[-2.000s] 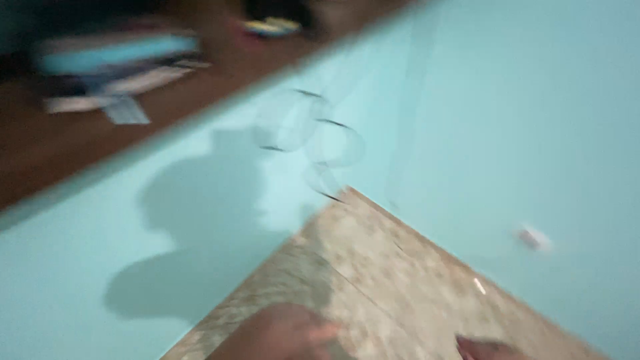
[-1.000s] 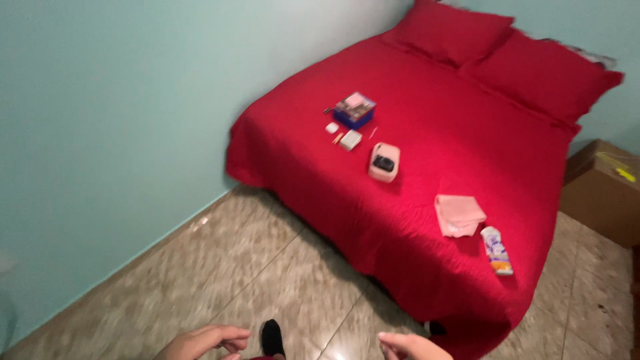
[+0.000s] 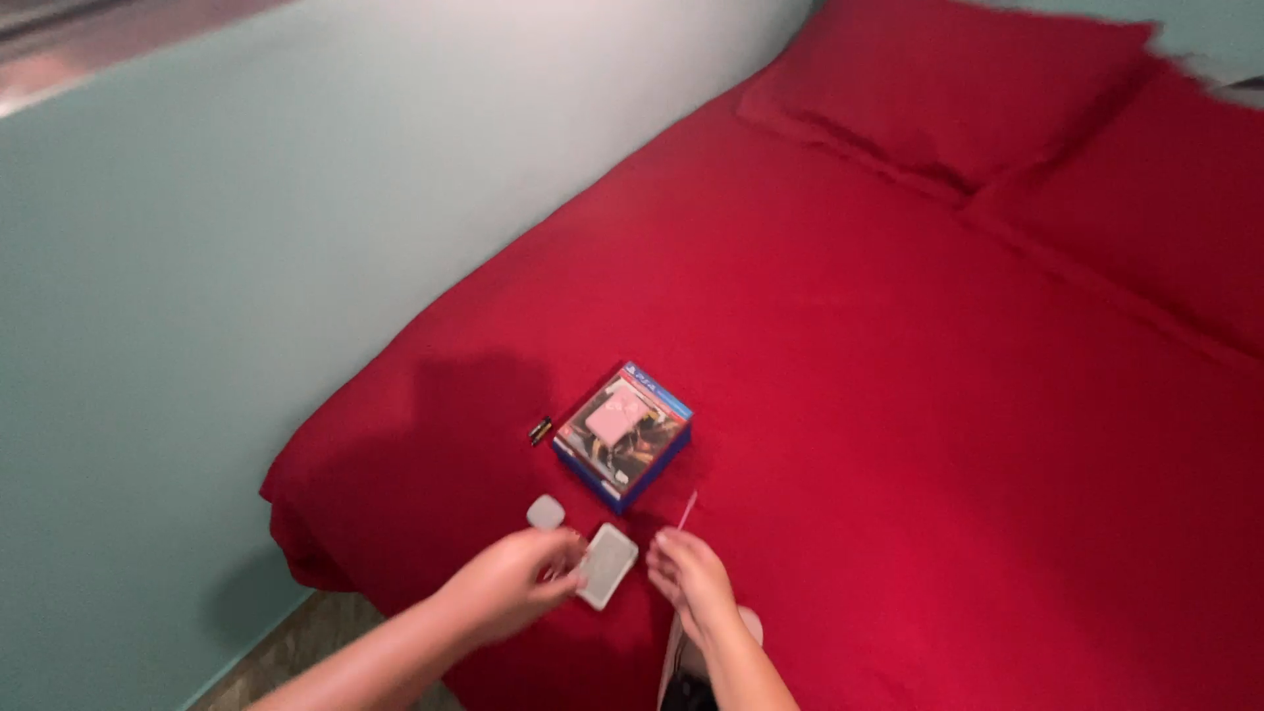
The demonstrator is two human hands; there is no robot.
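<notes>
On the red bedspread, a whitish rectangular case (image 3: 607, 566) lies between my two hands. My left hand (image 3: 523, 578) is at its left edge, fingers curved and apart; whether it touches the case is unclear. At the case's right is my right hand (image 3: 688, 576), slightly blurred, with a thin pink stick (image 3: 688, 508) just beyond its fingertips; I cannot tell if it is held. A small white rounded case (image 3: 545, 513) lies above my left hand. Beyond them is a stack of PS4 game cases (image 3: 622, 434) with a pink square item (image 3: 617, 415) on top. Batteries (image 3: 539, 431) lie left of the stack.
A pink case with a black object (image 3: 688, 691) is partly hidden by my right forearm. Red pillows (image 3: 948, 79) lie at the bed's head. The pale green wall (image 3: 247, 217) runs along the left, and tiled floor (image 3: 296, 647) shows at lower left.
The view has moved much closer to the bed. Both hands, over the floor a second ago, are now over the bed beside the whitish case.
</notes>
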